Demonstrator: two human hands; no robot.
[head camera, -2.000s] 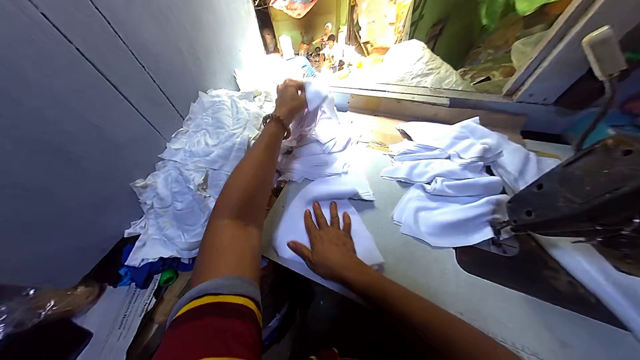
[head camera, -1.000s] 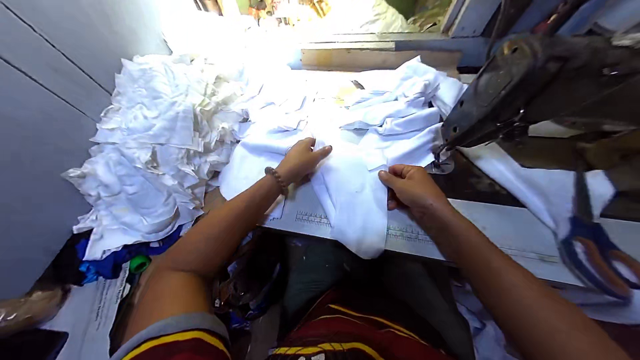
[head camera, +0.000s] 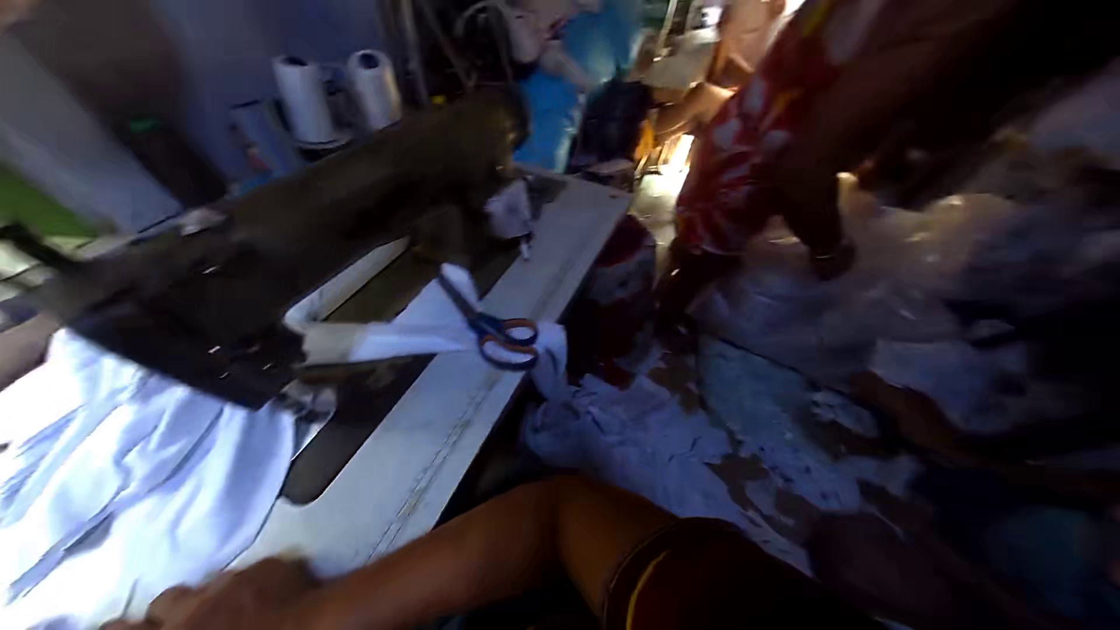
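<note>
My right hand (head camera: 232, 595) lies blurred at the bottom left edge, by the front of the sewing table (head camera: 420, 446) and near the white cloth pieces (head camera: 157, 472); whether it grips any cloth cannot be made out. My left hand is out of the picture. The dark sewing machine (head camera: 289, 210) stretches across the left half, with the white cloth bunched beside its needle end. Scissors with dark and orange handles (head camera: 507, 341) rest on a strip of white cloth (head camera: 402, 339) at the table's edge.
Two white thread cones (head camera: 302, 101) stand behind the machine. White cloth (head camera: 630, 437) lies heaped on the floor right of the table. A person in red patterned clothing (head camera: 744, 157) is beyond it, near pale, blurred bundles (head camera: 927, 236).
The view has swung far to the right. My left hand, on the white cloth one second ago, has left the picture. The person in red and the floor heap have come into view.
</note>
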